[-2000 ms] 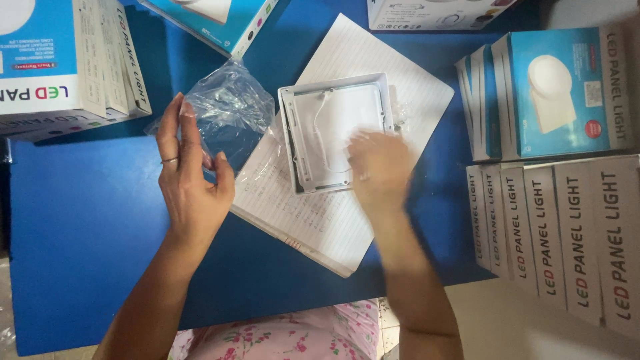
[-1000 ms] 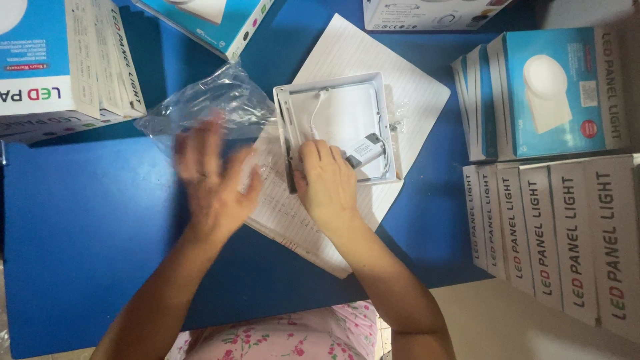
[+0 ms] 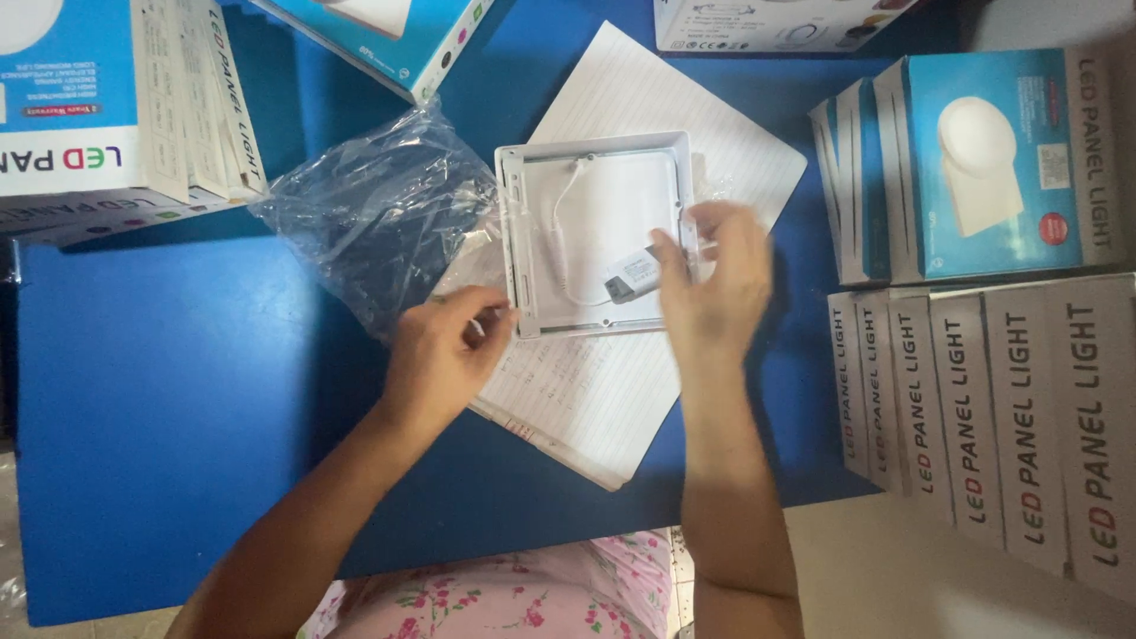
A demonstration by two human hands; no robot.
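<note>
A square white LED panel light point(image 3: 593, 240) lies with its open back up on a lined notebook point(image 3: 603, 417). Inside it, a small driver box point(image 3: 634, 273) with grey ends is joined to a thin white cable. My left hand point(image 3: 453, 351) has its thumb and fingertips at the lower left corner of the frame. At the right edge is my right hand point(image 3: 721, 275), slightly blurred, thumb inside the rim near the driver and fingers outside. Clear plastic wrap point(image 3: 382, 213) lies against the frame's left side.
Upright LED panel light boxes point(image 3: 994, 417) line the right side, with blue boxes point(image 3: 994, 164) above them. More boxes point(image 3: 80, 115) stand at the upper left, and others point(image 3: 390, 40) lie along the top. All are on or beside a blue table point(image 3: 160, 426).
My right hand has moved from inside the frame to its right edge. My left hand has come from the plastic wrap to the frame's lower left corner. The driver box is now in fuller view.
</note>
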